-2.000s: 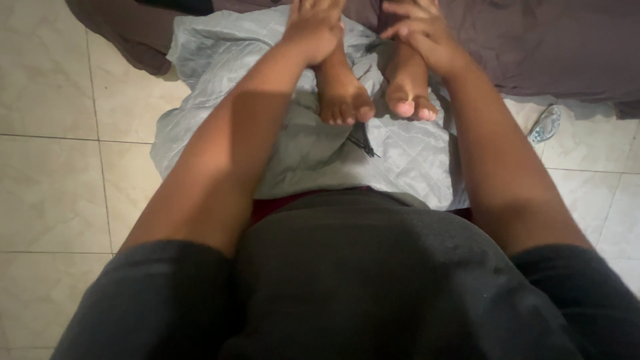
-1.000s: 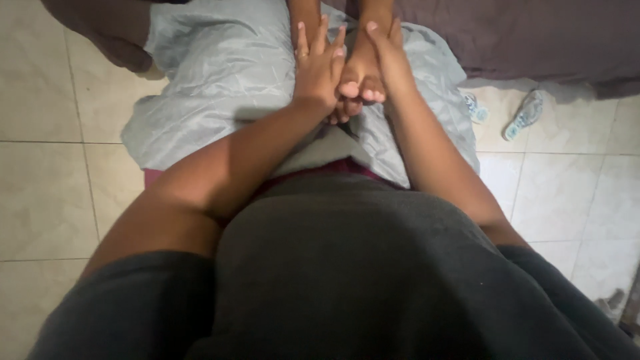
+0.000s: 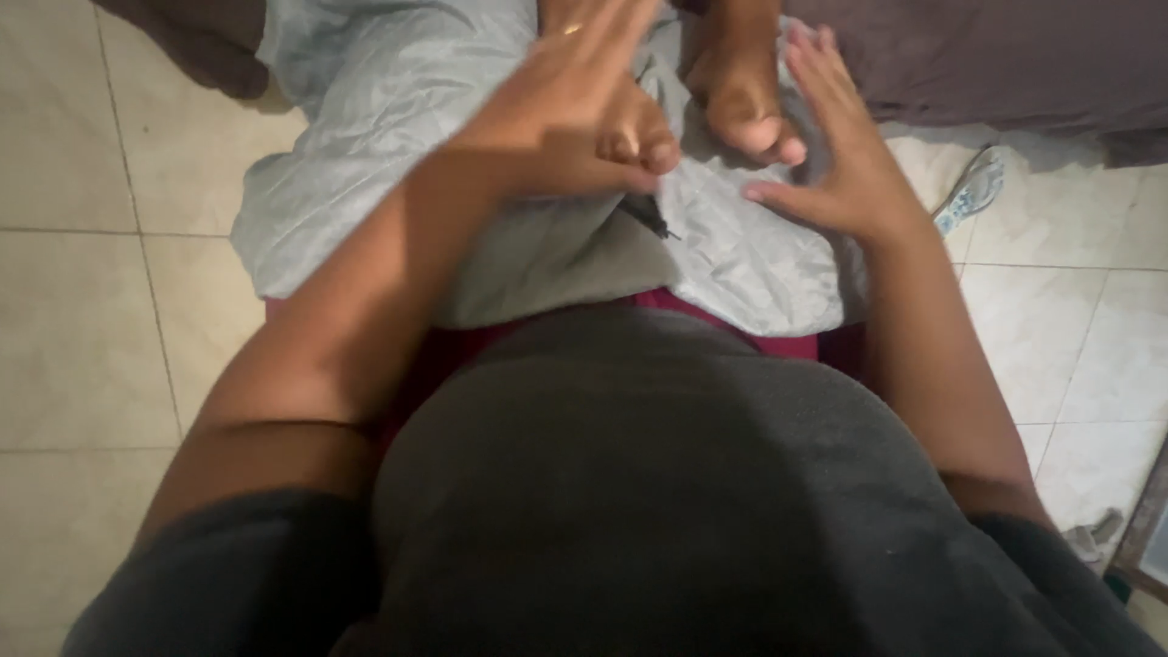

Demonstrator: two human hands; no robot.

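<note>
Two bare feet of another person rest toes toward me on a light grey quilted cloth (image 3: pixel 365 164) over my lap. My left hand (image 3: pixel 575 109), blurred and with a ring on one finger, is spread over the left-side foot (image 3: pixel 639 132) and hides part of it; whether it touches is unclear. Beside the right-side foot (image 3: pixel 748 109) my right hand (image 3: pixel 835 151) is spread, fingers pointing away from me and thumb out below the toes, with nothing in it. A dark cord or zip end (image 3: pixel 652 219) lies on the cloth between the feet.
A dark brownish cover (image 3: pixel 1013 64) hangs along the far right side, with more dark fabric (image 3: pixel 196 36) at the upper left. On the tiled floor (image 3: pixel 73 338) lies a patterned flip-flop (image 3: pixel 972 192) at right. A framed object (image 3: pixel 1145 529) stands at the lower right edge.
One second ago the feet were close together between my hands; now they are apart. My hands have also moved apart, and my right hand has come off the foot.
</note>
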